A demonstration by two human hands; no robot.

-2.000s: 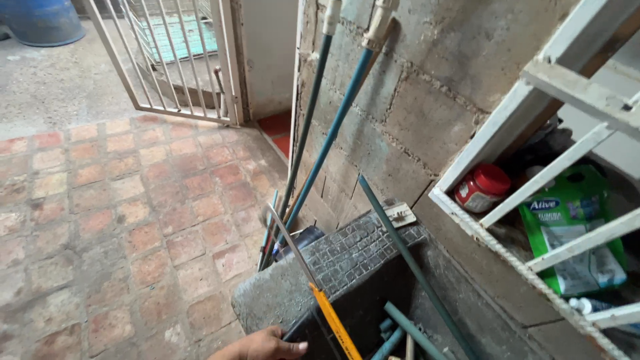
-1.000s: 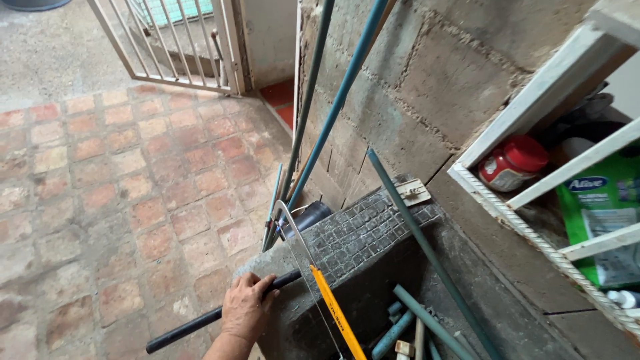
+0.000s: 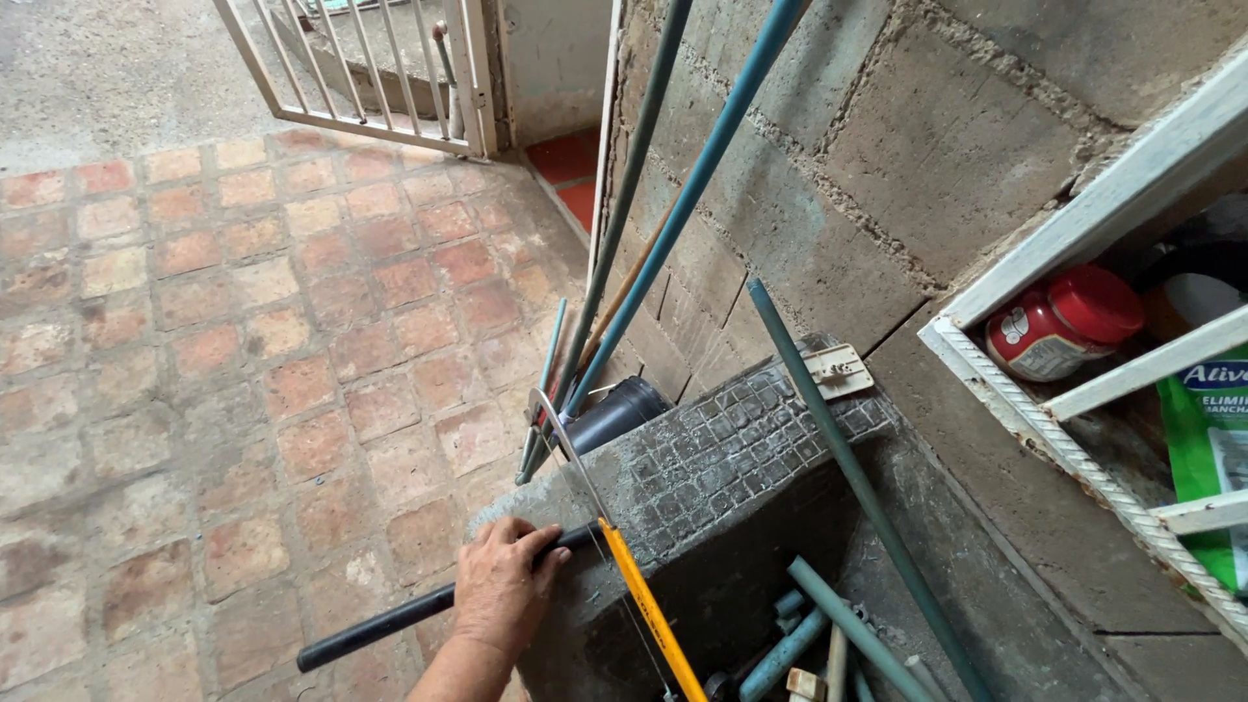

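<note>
My left hand (image 3: 505,582) grips a black plastic pipe (image 3: 380,629) near its right end, on the corner of a concrete sink's ledge (image 3: 721,458). The pipe's long free end sticks out to the left over the brick floor. A hacksaw (image 3: 643,595) with a yellow handle section and a curved metal frame crosses the pipe's right end, its thin blade close beside my fingers. Whether the blade touches the pipe cannot be told. The saw's lower end runs out of the bottom edge of the view. My right hand is not in view.
Green pipes and offcuts (image 3: 785,653) lie in the basin; one long green pipe (image 3: 877,507) leans across its edge. Tall poles (image 3: 682,210) and a black bucket (image 3: 614,419) stand by the block wall. A white metal rack (image 3: 1014,400) with a red-lidded jar (image 3: 1063,322) is at right.
My left hand came further into view and the black pipe now lies on the ledge corner, its right end at the hacksaw. The view has shifted somewhat.
</note>
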